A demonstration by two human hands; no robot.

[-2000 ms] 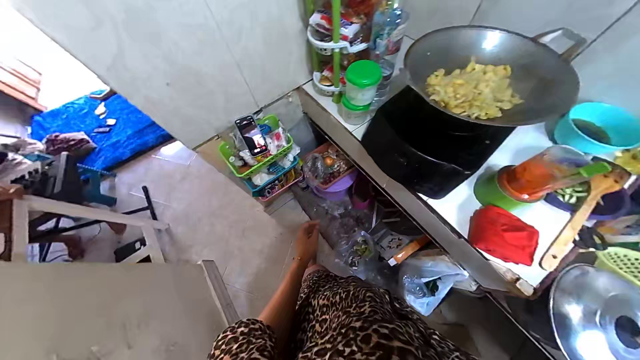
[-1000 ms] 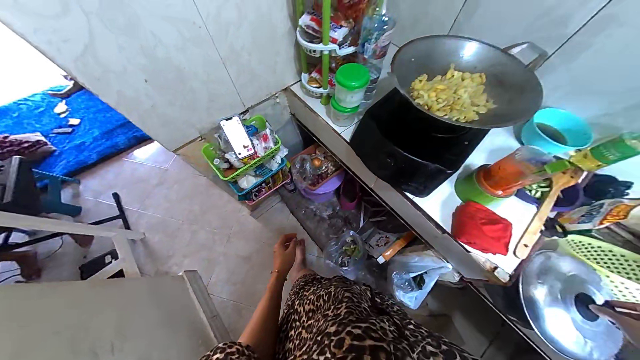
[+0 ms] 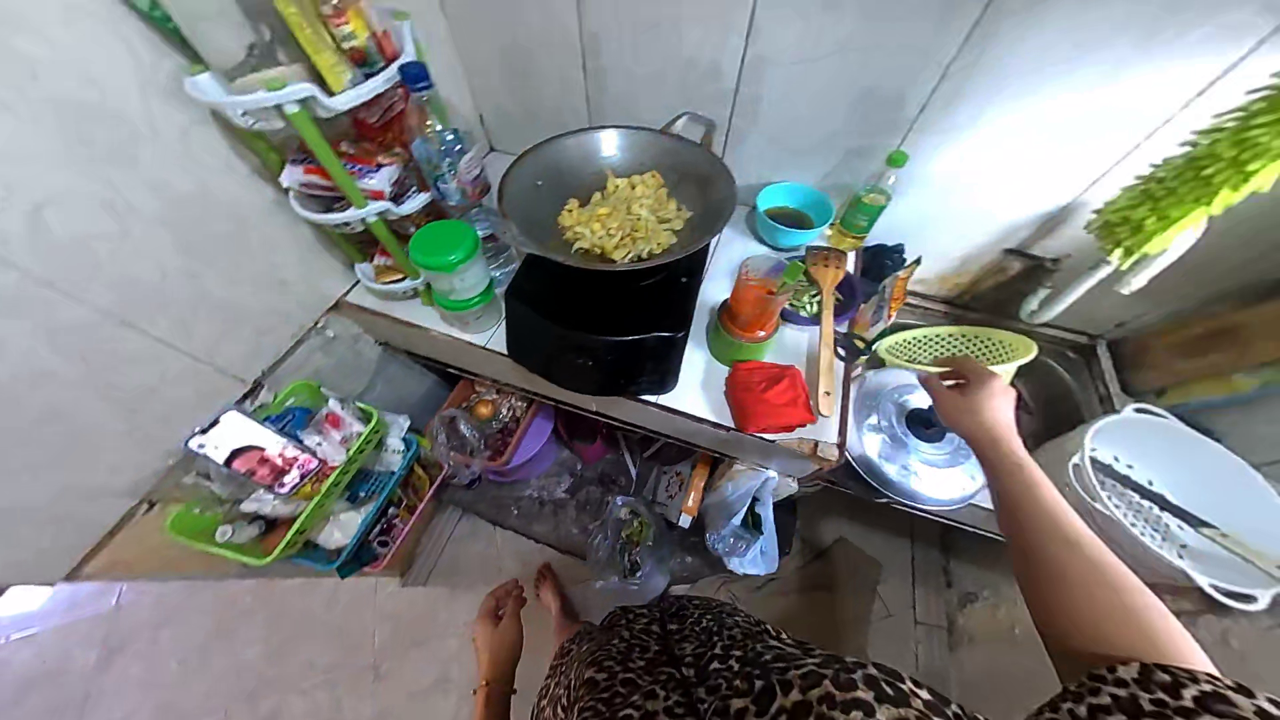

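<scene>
My right hand point(image 3: 968, 402) is just beside the black knob of a metal pan lid point(image 3: 905, 455), at the sink's left edge; whether the fingers touch the knob I cannot tell. My left hand point(image 3: 499, 615) hangs low over the floor with its fingers curled and nothing visible in it. A large wok point(image 3: 530, 195) with chopped yellowish food point(image 3: 625, 218) sits on a black stove point(image 3: 600, 340). Right of the stove lie a red cloth point(image 3: 768, 397), a wooden spatula point(image 3: 826, 330) and a blender cup of orange-red paste point(image 3: 755, 305). A yellow-green strainer basket point(image 3: 958, 345) is behind the lid.
A turquoise bowl point(image 3: 793, 215) and an oil bottle point(image 3: 868, 205) stand against the wall. A white colander point(image 3: 1180, 490) is at far right. Stacked baskets point(image 3: 275, 540) carry a phone point(image 3: 252, 452) at left. Plastic bags point(image 3: 742, 525) lie below the counter point(image 3: 600, 400).
The view has swung right, toward the sink. My right hand, at the frame's right edge by the lid knob one second ago, now shows fully beside it. My left hand still hangs low.
</scene>
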